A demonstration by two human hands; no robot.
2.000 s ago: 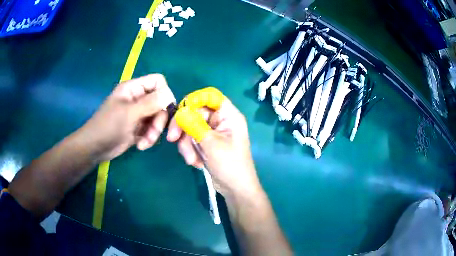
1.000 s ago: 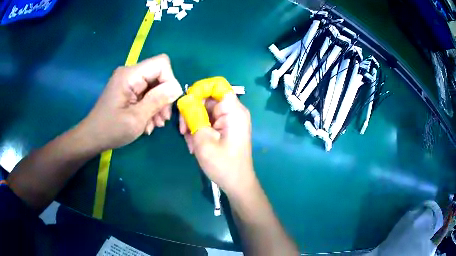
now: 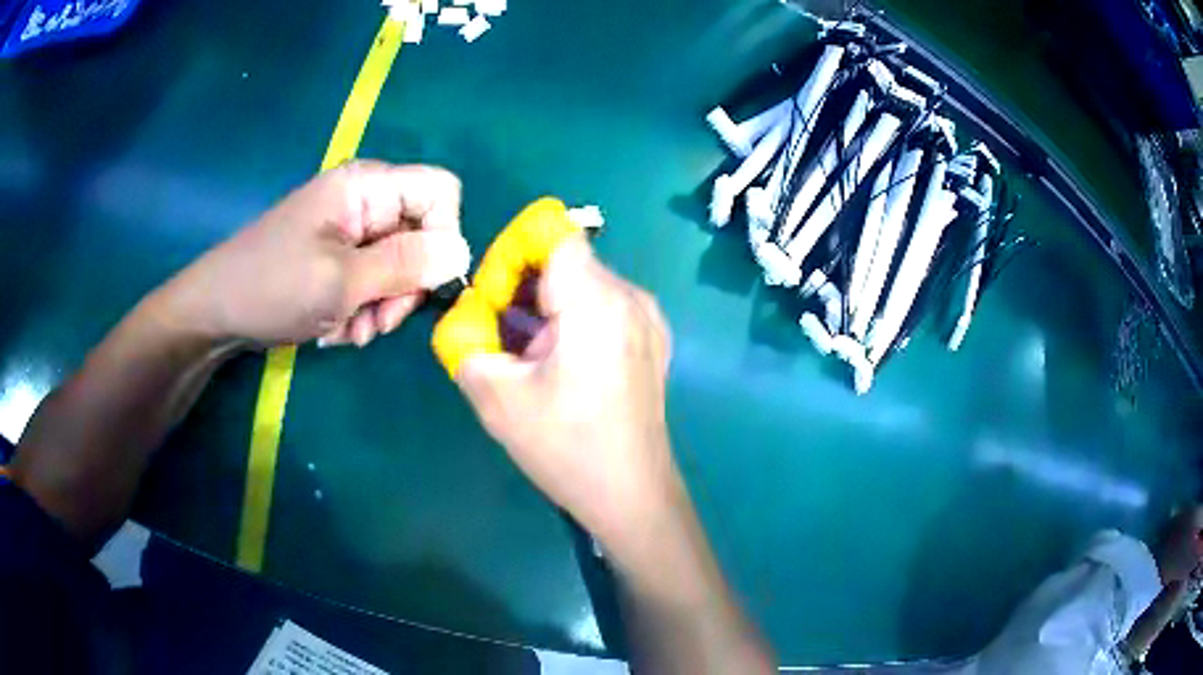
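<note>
My left hand (image 3: 350,257) pinches a small dark piece (image 3: 450,289) between thumb and forefinger, left of centre. My right hand (image 3: 574,363), with yellow-orange finger cots on thumb and forefinger, is just right of it; its fingertips meet the dark piece. A small white connector end (image 3: 586,216) sticks out above the right forefinger, and a dark part shows inside the curled fingers. The rest of the harness is mostly hidden by my right hand and wrist. Which wires are held cannot be told.
Wire harnesses (image 3: 871,237) lie in a pile right of centre, beside the metal rail (image 3: 1042,165). Loose white housings (image 3: 455,16) lie at the top edge by the yellow line (image 3: 268,448). A blue bin (image 3: 66,27) is upper left. A person's pale sleeve (image 3: 1075,613) is lower right.
The view has shifted, so the housings sit nearer the top edge. My right hand has turned, and the white strip below it is now mostly hidden. The dark piece shows at my left fingertips.
</note>
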